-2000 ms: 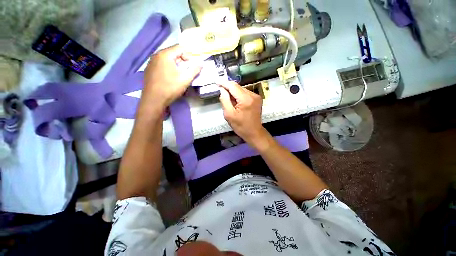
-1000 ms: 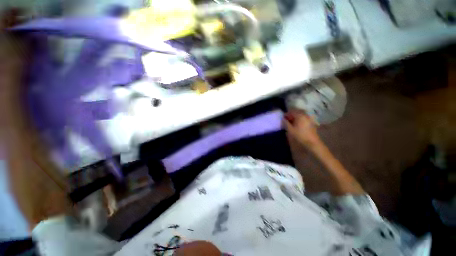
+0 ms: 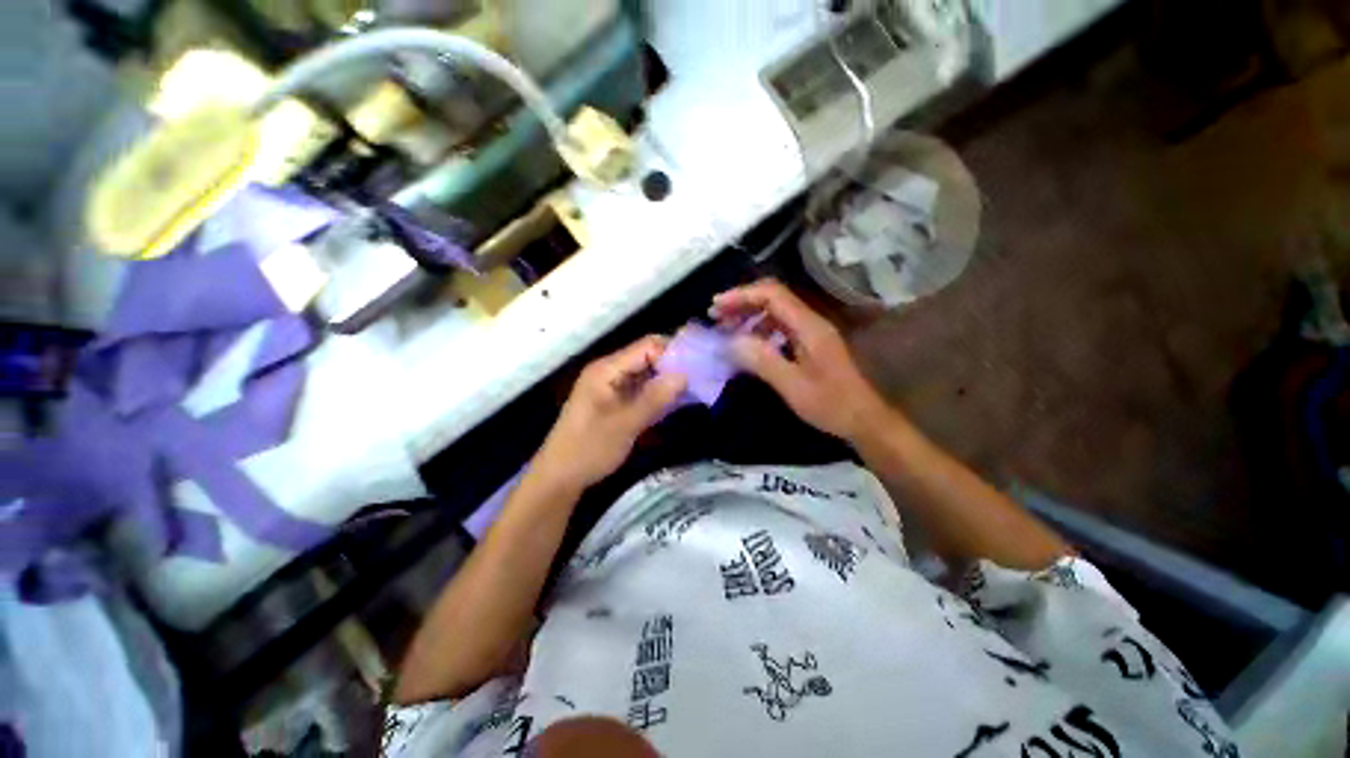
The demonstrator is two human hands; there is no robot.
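A light purple fabric band (image 3: 702,364) is held bunched between both hands above the dark lap. My left hand (image 3: 616,406) grips its left side. My right hand (image 3: 797,360) grips its right side, slightly blurred. Another part of light purple fabric shows beside my left forearm; whether it is the same band is hidden. The overlock machine (image 3: 511,141) stands at the upper left, with purple thread or fabric at its needle area.
Purple joined bands (image 3: 141,430) lie piled on the table's left. The yellowish waste opening (image 3: 530,255) is in the table edge. A clear round bin (image 3: 959,222) with white scraps is right of the hands. A white cloth (image 3: 82,666) hangs lower left.
My left hand has come from the purple pile at the far left to the lap. Both hands now hold the band's fabric, and the view has shifted right.
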